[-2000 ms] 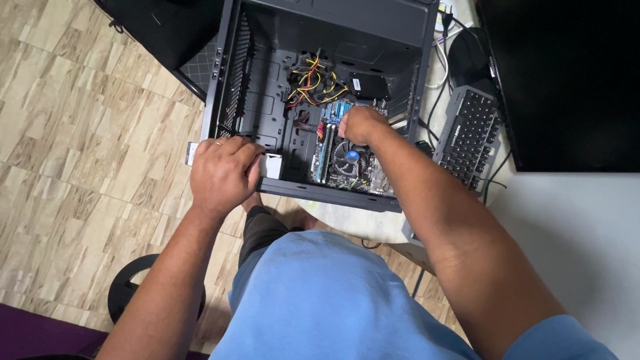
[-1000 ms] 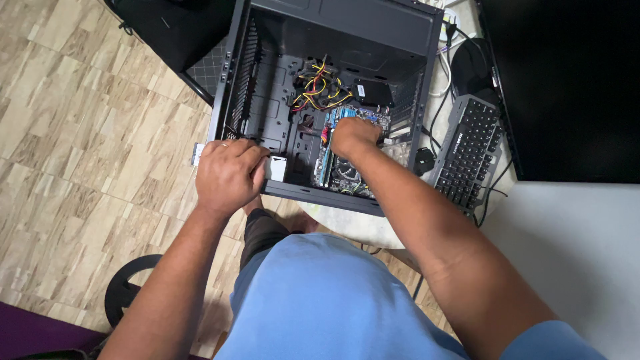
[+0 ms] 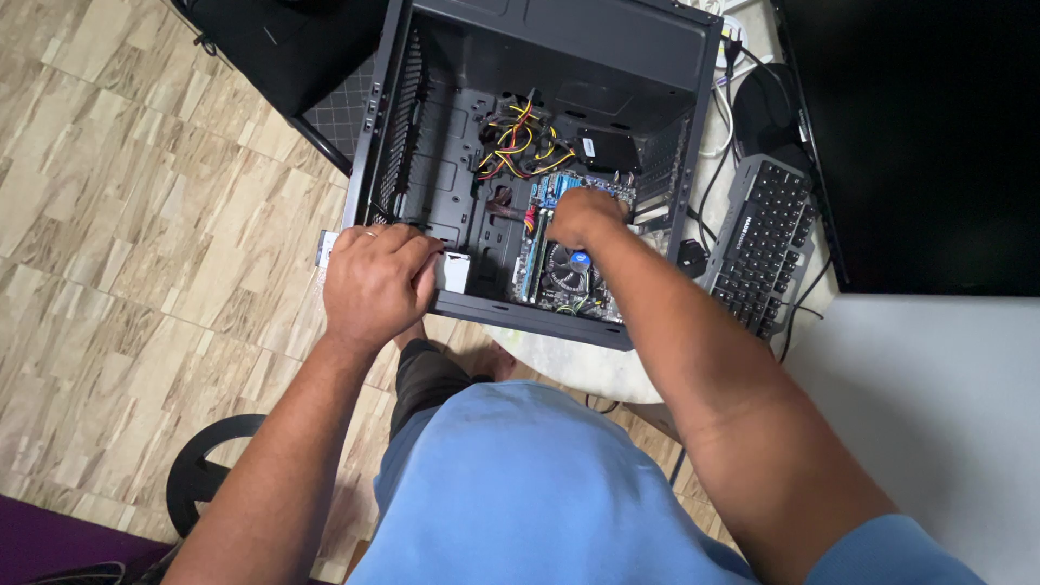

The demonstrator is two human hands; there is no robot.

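An open black computer case (image 3: 561, 329) lies on a round pale table. My left hand (image 3: 378, 280) is closed over the case's near left corner, around a light metal-coloured drive that shows on both sides of it. My right hand (image 3: 587, 218) is inside the case, over the motherboard (image 3: 528, 264), with its fingertips hidden; whether it holds anything cannot be told. Just below that hand is the CPU cooler fan (image 3: 567, 270), with RAM modules (image 3: 536, 256) to its left. Yellow, red and black power cables (image 3: 516, 146) and a black drive (image 3: 609, 151) lie beyond the hand.
A black keyboard (image 3: 760, 244) sits right of the case on the table (image 3: 581, 366), with loose cables between them. Farther right stands a dark monitor (image 3: 918, 146). A black bag (image 3: 301, 57) is at upper left, and a black round-rimmed object (image 3: 191, 471) is at lower left.
My right hand has shifted slightly over the motherboard, and the blue-centred fan, covered a second ago, shows again. My left hand has stayed on the case corner.
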